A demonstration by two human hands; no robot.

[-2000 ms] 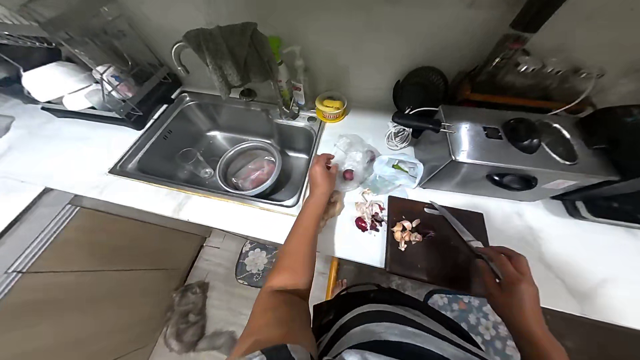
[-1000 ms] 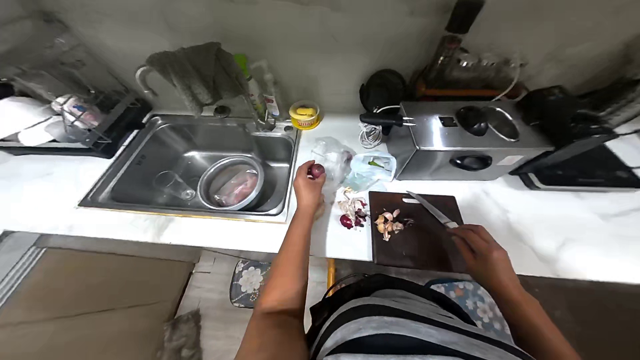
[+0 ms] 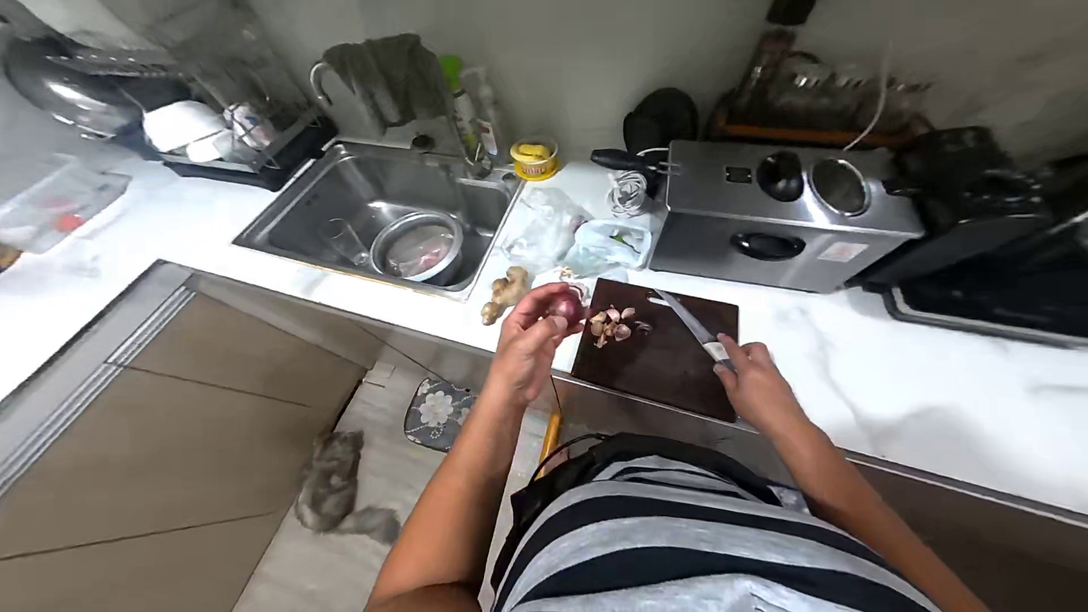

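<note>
My left hand [image 3: 529,344] holds a red onion [image 3: 567,308] between thumb and fingers, by the left edge of the dark cutting board [image 3: 654,374]. My right hand [image 3: 752,374] is closed around the handle of a kitchen knife [image 3: 690,321], whose blade lies over the board and points to its back left. Garlic cloves [image 3: 614,325] sit in a small heap on the left part of the board. A piece of ginger root [image 3: 507,295] rests on the counter left of the onion. Behind are a clear plastic bag [image 3: 544,228] and a plastic tray [image 3: 614,244] with something green in it.
A steel sink [image 3: 340,178] holds a metal pot [image 3: 416,246] with a wrapped package. A steel countertop appliance [image 3: 748,259] stands behind the board, and a yellow tub [image 3: 535,159] by the wall. A dish rack [image 3: 280,166] is at left. A grey cat [image 3: 331,484] lies on the floor.
My left hand has brought the onion from beside the plastic bag towards me, to the board's left edge. My right hand keeps the knife over the board.
</note>
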